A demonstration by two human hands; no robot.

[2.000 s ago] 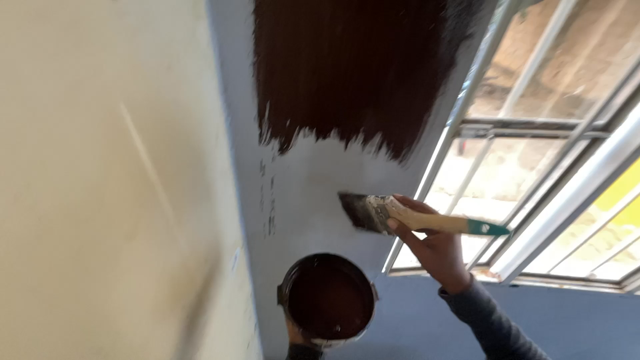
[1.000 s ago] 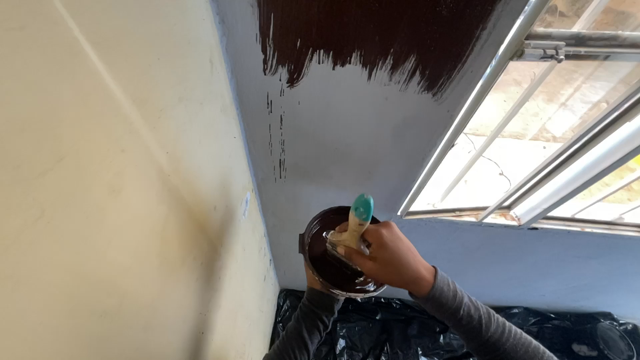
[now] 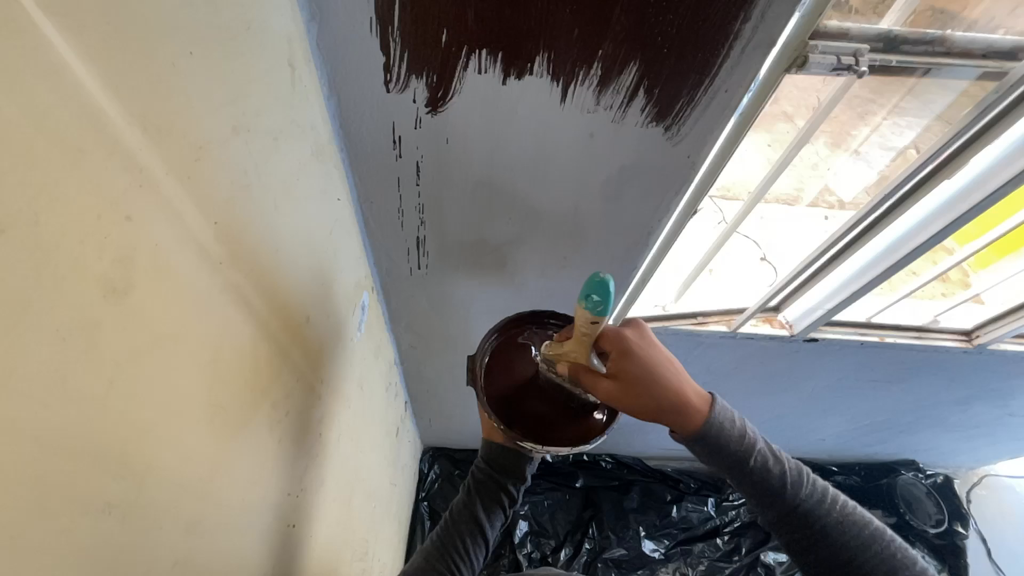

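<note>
My right hand [image 3: 640,374] grips a paintbrush [image 3: 586,324] by its wooden handle with a green end. The brush points down into a round paint pot [image 3: 474,371] of dark brown paint, and its bristles are hidden in the pot. Beneath the pot, mostly hidden by it, my left hand [image 3: 494,426] holds it up from the left side. Above the pot, the grey wall [image 3: 544,192] bears wet-looking dark brown paint [image 3: 560,40] with a ragged lower edge. Thin dark streaks run down the wall's left part.
A cream wall [image 3: 176,288] meets the grey one at the left. To the right is a window with a metal frame [image 3: 716,172] and bars, with a latch [image 3: 832,60] near its top. Black plastic sheeting [image 3: 632,512] covers the floor below my arms.
Two seconds ago the brush was beside the grey wall, clear of the pot. My right hand has brought it down to the pot, where it was one second ago too.
</note>
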